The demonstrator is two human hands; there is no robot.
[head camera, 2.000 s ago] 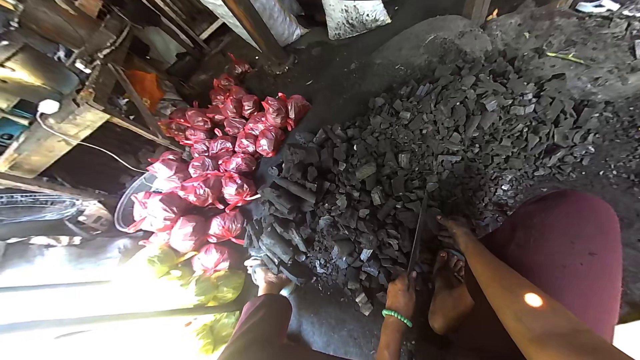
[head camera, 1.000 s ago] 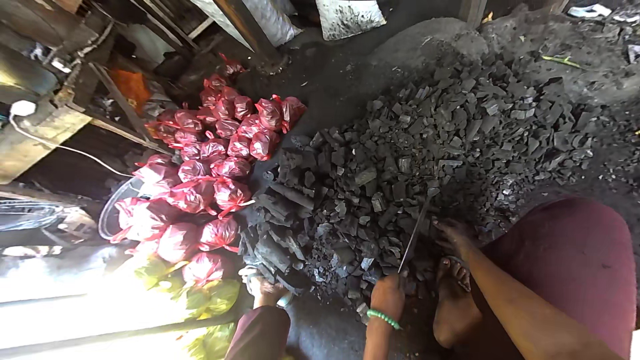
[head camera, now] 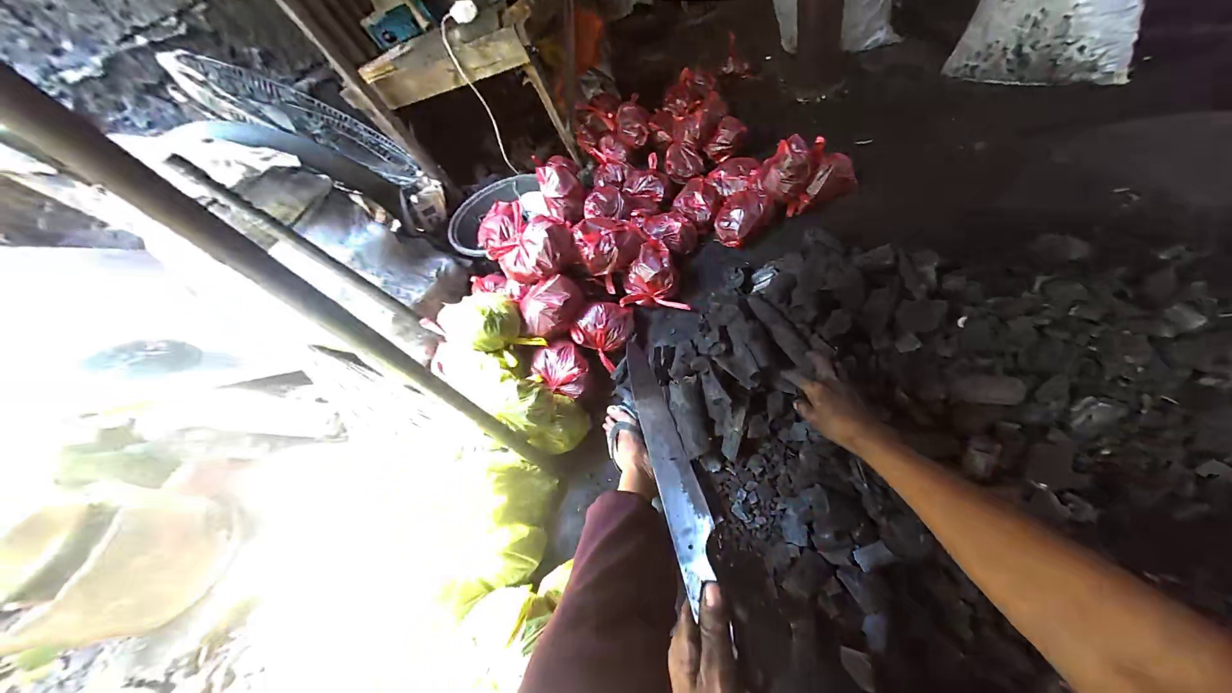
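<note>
My left hand (head camera: 703, 640), at the bottom centre, grips the handle end of a long machete (head camera: 669, 452). Its worn metal blade slants up and left, passing over the side of my sandalled foot (head camera: 626, 438). My right hand (head camera: 835, 404) reaches in from the right with its fingers down on the charcoal pile (head camera: 895, 318), at the lower end of a long charcoal stick (head camera: 778, 329). Whether the fingers are closed around that stick cannot be made out. Other thick charcoal pieces (head camera: 688, 414) lie between the blade and my right hand.
Knotted red plastic bags (head camera: 606, 245) crowd beyond my foot, beside a round grey basin (head camera: 470, 217). Yellow bags (head camera: 539, 414) line the left. A pole (head camera: 289, 289) crosses there. White sacks (head camera: 1044, 38) and a wooden table (head camera: 448, 63) stand further back.
The view has swung left. My right hand has moved from near the blade and my other foot to the thick charcoal pieces. The machete, still in my left hand, now points toward the red bags.
</note>
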